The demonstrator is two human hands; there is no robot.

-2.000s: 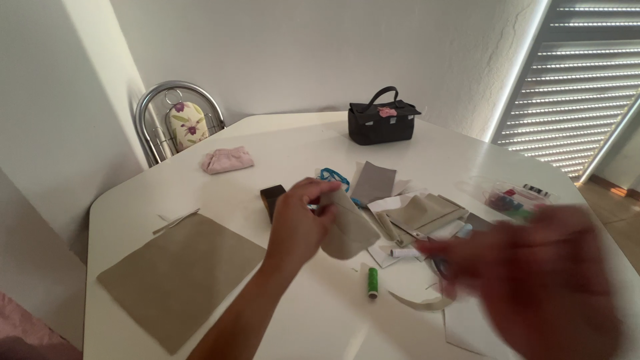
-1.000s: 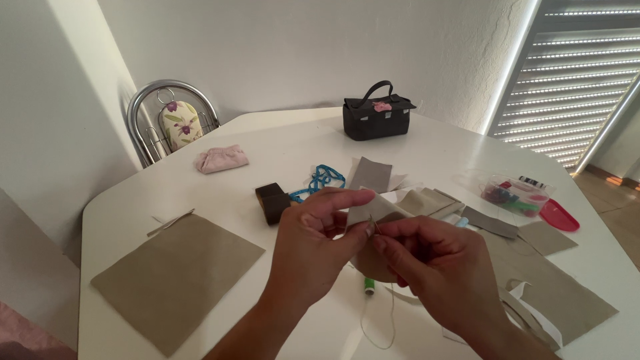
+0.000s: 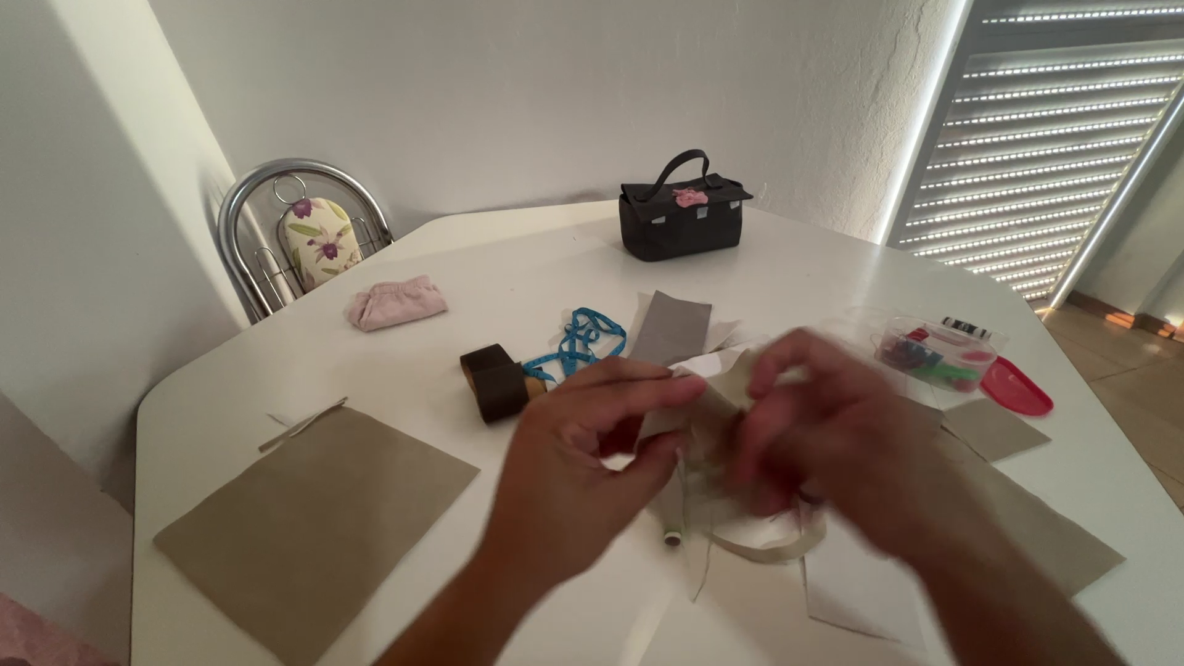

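Near the middle of the view, my left hand (image 3: 592, 453) pinches a beige fabric piece (image 3: 708, 416) between thumb and fingers. To its right, my right hand (image 3: 814, 435) is blurred by motion, its fingers bent; whether it holds anything cannot be made out. A thread (image 3: 705, 564) hangs below the hands. A spool of thread (image 3: 672, 536) shows just under them, beside a curved beige strip (image 3: 772, 550). Behind the hands lie a grey fabric piece (image 3: 673, 326) and a tangled blue tape measure (image 3: 587, 342). My hands partly hide the fabric pieces beneath.
On the white table (image 3: 518, 254) lie a large beige fabric sheet (image 3: 319, 527), a dark brown roll (image 3: 495, 384), a pink cloth item (image 3: 398, 302), a black handbag (image 3: 683, 217), a clear plastic box (image 3: 936, 356) and a pink lid (image 3: 1016, 387). A metal-framed chair (image 3: 319, 231) stands behind.
One second ago both hands met at the fabric piece; now my right hand is apart from my left, farther right and blurred. My left hand remains at the fabric.
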